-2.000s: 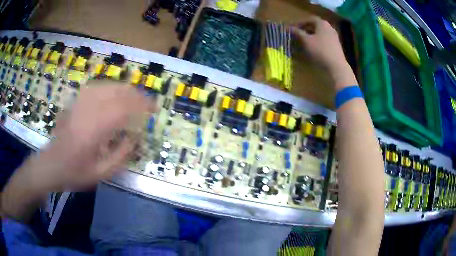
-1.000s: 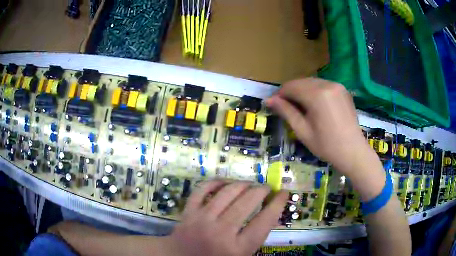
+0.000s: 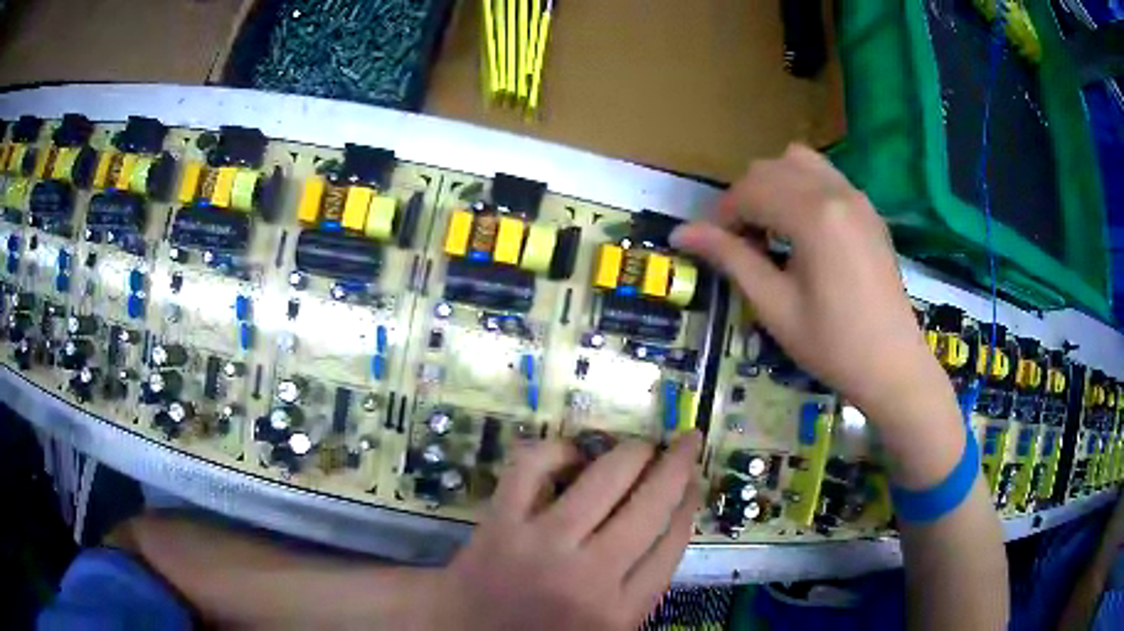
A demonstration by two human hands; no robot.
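Note:
A thin yellow-ended strip (image 3: 689, 408) lies lengthwise along the gap between two circuit boards, its silver part towards the far edge. My left hand (image 3: 586, 524) is over the near part of the boards, fingertips at the strip's yellow end. My right hand (image 3: 820, 277) is at the far edge, thumb and finger near the strip's far end and a black block; whether they grip it is hidden. The circuit board (image 3: 604, 382) left of the strip carries yellow-orange coils (image 3: 631, 269), a black capacitor (image 3: 639, 319) and blue parts.
More boards run left and right along the silver rail (image 3: 555, 160). Beyond it are a black tray of green pieces (image 3: 339, 49), yellow strips (image 3: 515, 56) in a brown cardboard box (image 3: 666, 86), and a green crate (image 3: 906, 160). A blue wrist strap (image 3: 939, 487) is on my right wrist.
Since one second ago, the strip has turned narrow-side up and sits along the board gap. Both hands stay near its ends. Earlier, my right hand was at the strips in the box.

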